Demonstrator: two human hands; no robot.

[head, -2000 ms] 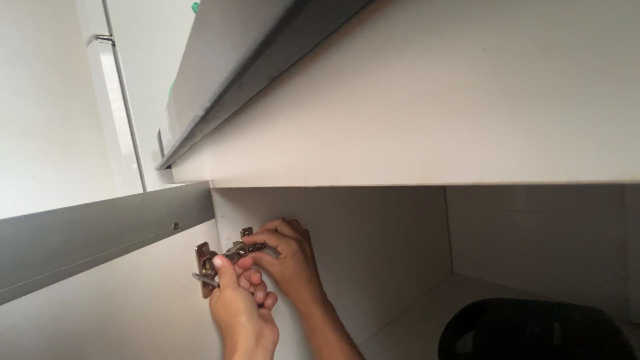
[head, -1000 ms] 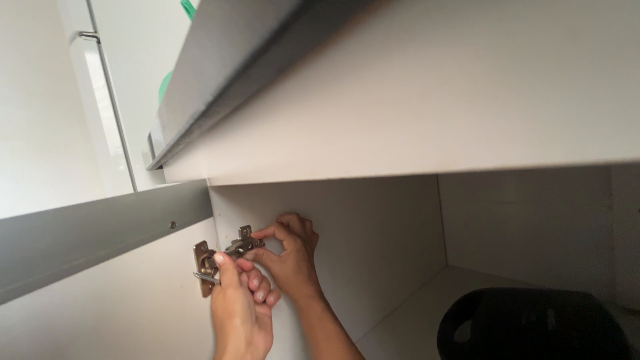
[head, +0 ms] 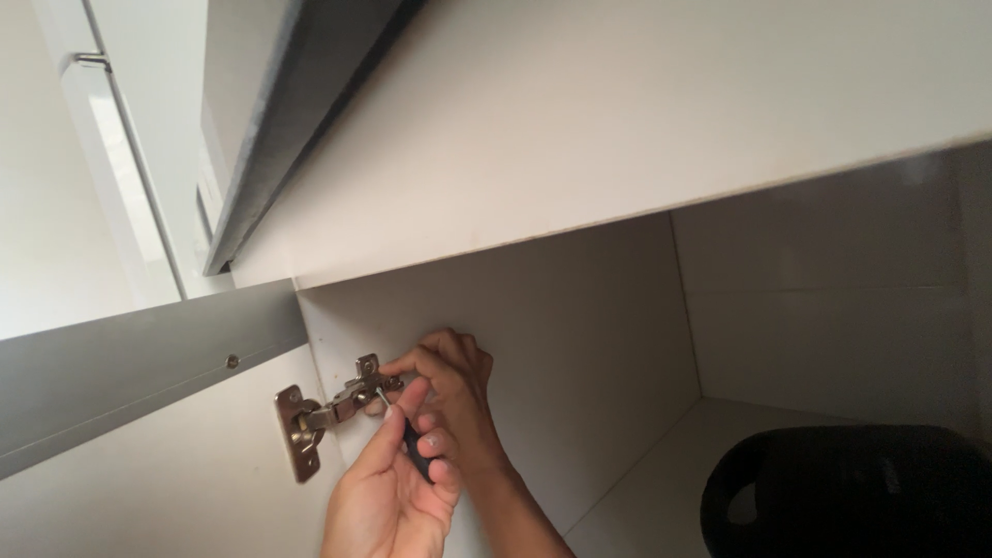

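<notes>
A metal concealed hinge joins the white cabinet door at left to the inner side panel. My left hand, palm toward me, holds a small screwdriver with a dark handle. The tip of its thin shaft is at the hinge arm, near the mounting plate. Behind it, my right hand pinches the rear end of the hinge arm between index finger and thumb, its back turned to me. The left fingers partly cover the right thumb and the rear of the hinge. Whether the tip sits in a screw cannot be told.
A grey edge strip with a screw runs along the door. Above the cabinet opening is a white panel, with a grey slab edge at upper left. A black object with a handle hole stands inside at lower right.
My left hand has moved right along the hinge, away from the door-side cup, and the screwdriver now points up-left at the arm. My right hand stays at the rear of the hinge.
</notes>
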